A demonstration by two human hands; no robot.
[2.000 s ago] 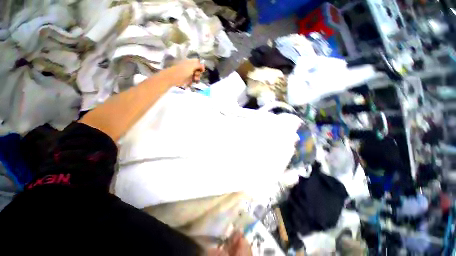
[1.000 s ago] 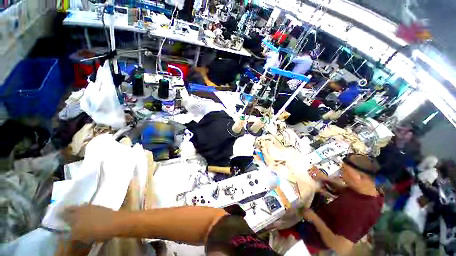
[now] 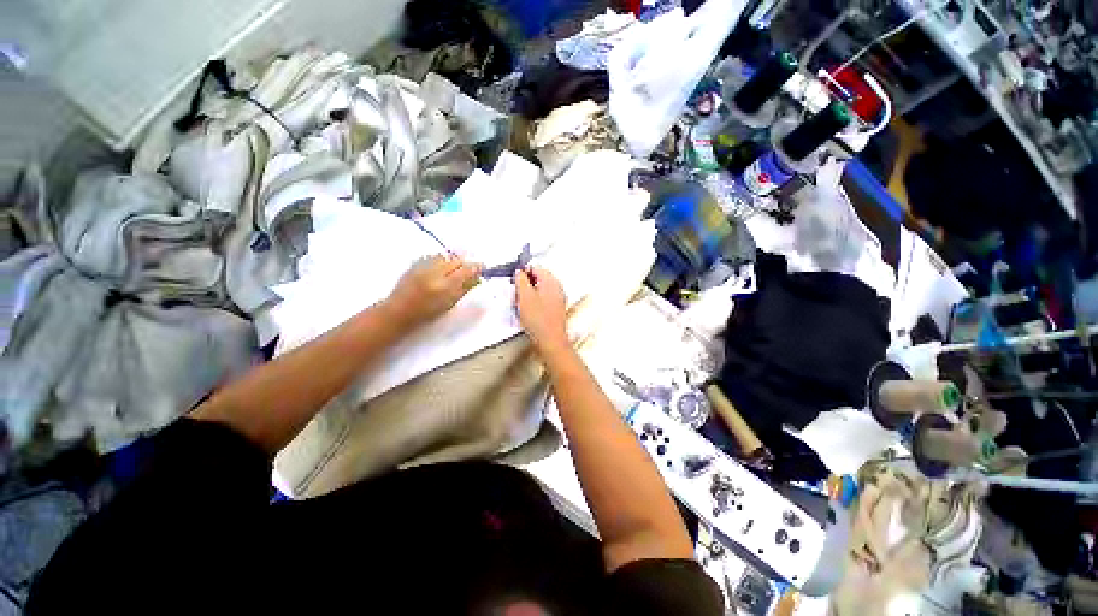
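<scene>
A bundle of cut pieces (image 3: 446,361), white on top with beige cloth below, lies in front of me. A dark grey fabric strip (image 3: 502,270) runs across its gathered middle. My left hand (image 3: 434,289) grips the strip's left side. My right hand (image 3: 541,301) grips its right side, fingers closed. The hands are a short gap apart. Whether the strip is knotted cannot be told.
Tied grey-beige bundles (image 3: 157,349) are heaped at the left. The white sewing machine (image 3: 735,505) is at the lower right. Black cloth (image 3: 804,349), thread cones (image 3: 921,397) and a white bag (image 3: 662,72) are to the right and at the back.
The view has swung back down from the room to the bundle. Both hands now meet at its middle on the strip; one second ago one arm reached across the cloth at lower left.
</scene>
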